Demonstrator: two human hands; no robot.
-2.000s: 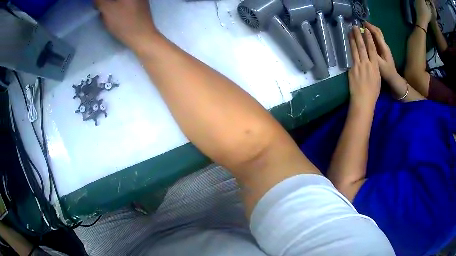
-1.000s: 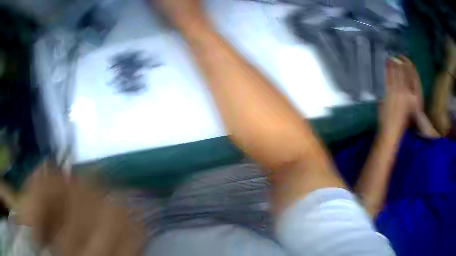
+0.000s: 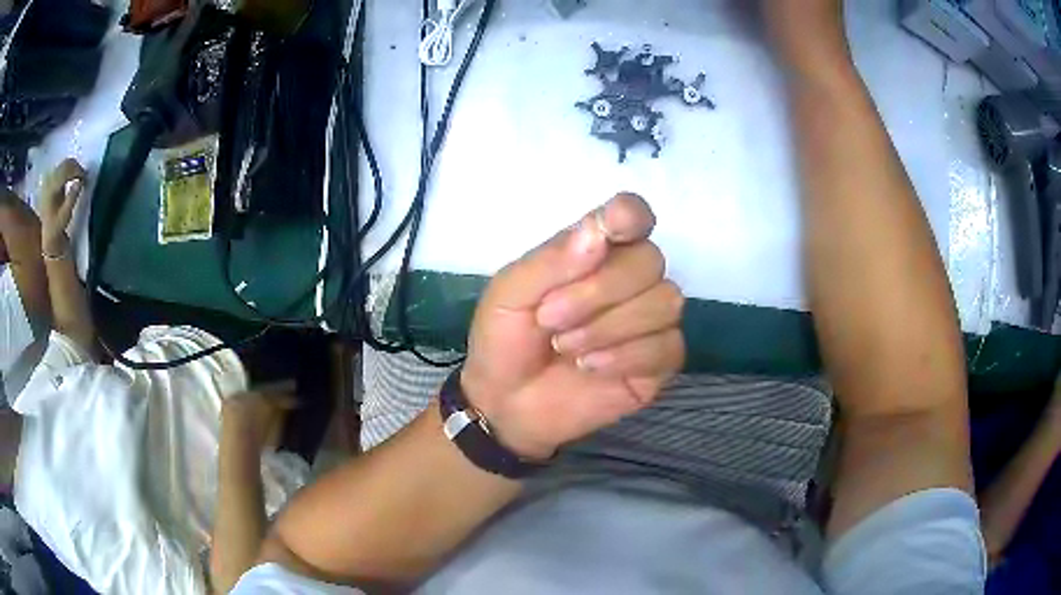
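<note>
My left hand (image 3: 582, 331) is raised in front of me over the bench's near edge, palm up, with fingers curled in and the thumb against the index finger; nothing shows in it. It wears a dark wristband. A loose pile of dark grey star-shaped pieces (image 3: 634, 99) with pale round hubs lies on the white sheet beyond it. My right arm reaches forward to the top edge; only a blurred part of my right hand (image 3: 803, 18) shows there, and its fingers are cut off.
Grey mini fans (image 3: 1030, 151) and pale cartons (image 3: 948, 29) are at the right. Black cords (image 3: 431, 174) and a coiled white cable (image 3: 438, 41) lie left of the pile. Further left are black items and a yellow-faced card (image 3: 189, 192). A person in a cream top (image 3: 128, 453) sits at left.
The view has swung left, so the pile and fans appear further right. My left hand, out of view at first and then blurred low at left, is now raised at centre. The blue-white carton has left view.
</note>
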